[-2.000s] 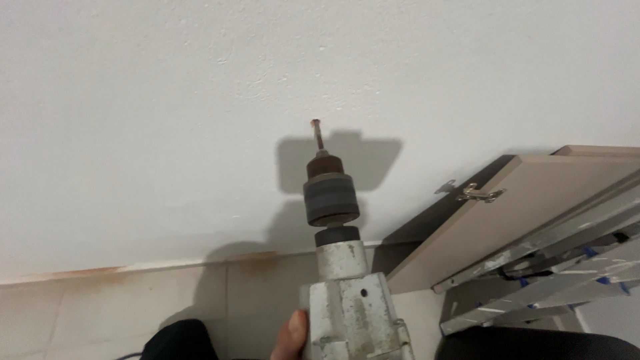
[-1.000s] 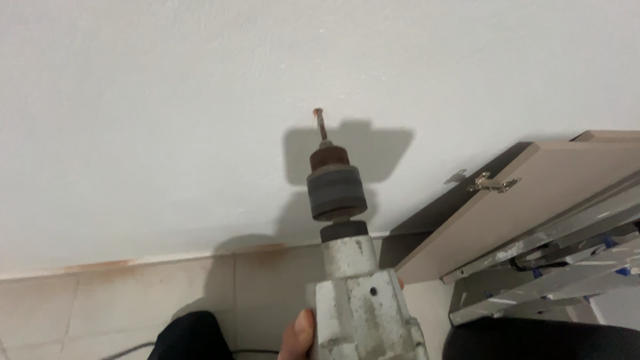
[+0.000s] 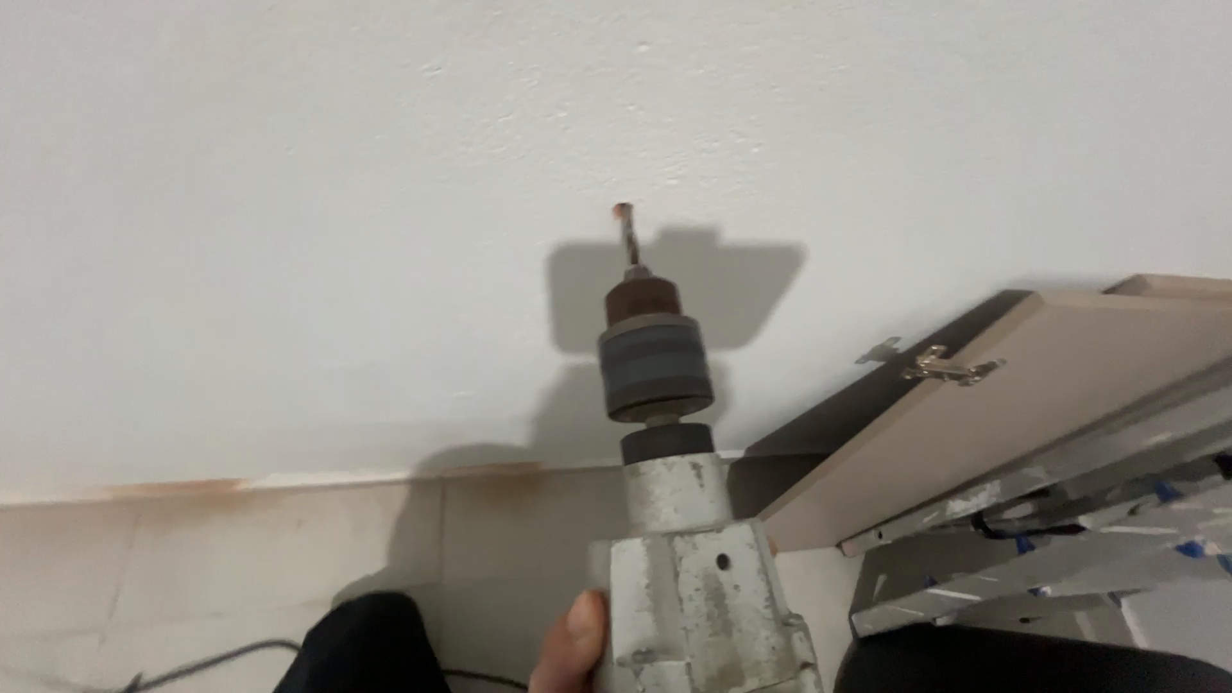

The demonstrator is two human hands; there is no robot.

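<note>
A worn, pale-bodied power drill (image 3: 698,587) points away from me at the white wall (image 3: 337,241). Its dark chuck (image 3: 656,366) has a rusty brown front and holds a thin drill bit (image 3: 630,236). The bit's tip meets the wall at a small reddish spot; how deep it sits I cannot tell. My left hand (image 3: 572,640) grips the drill body, its thumb along the left side, most of it hidden. A sliver of a fingertip shows at the body's right edge. My right hand is not visible, and the drill's rear is out of frame.
At right, beige panels (image 3: 972,423) with a metal hinge (image 3: 953,367) lean near the wall. Beside them lies a paint-spotted metal ladder (image 3: 1001,568). A dark cable (image 3: 217,659) runs over the tiled floor (image 3: 260,549). My dark-clothed knees frame the drill.
The drill stays pointed at the wall with its tip at the surface. Reddish colour at the tip shows more clearly than in the earliest frame. The view has shifted slightly.
</note>
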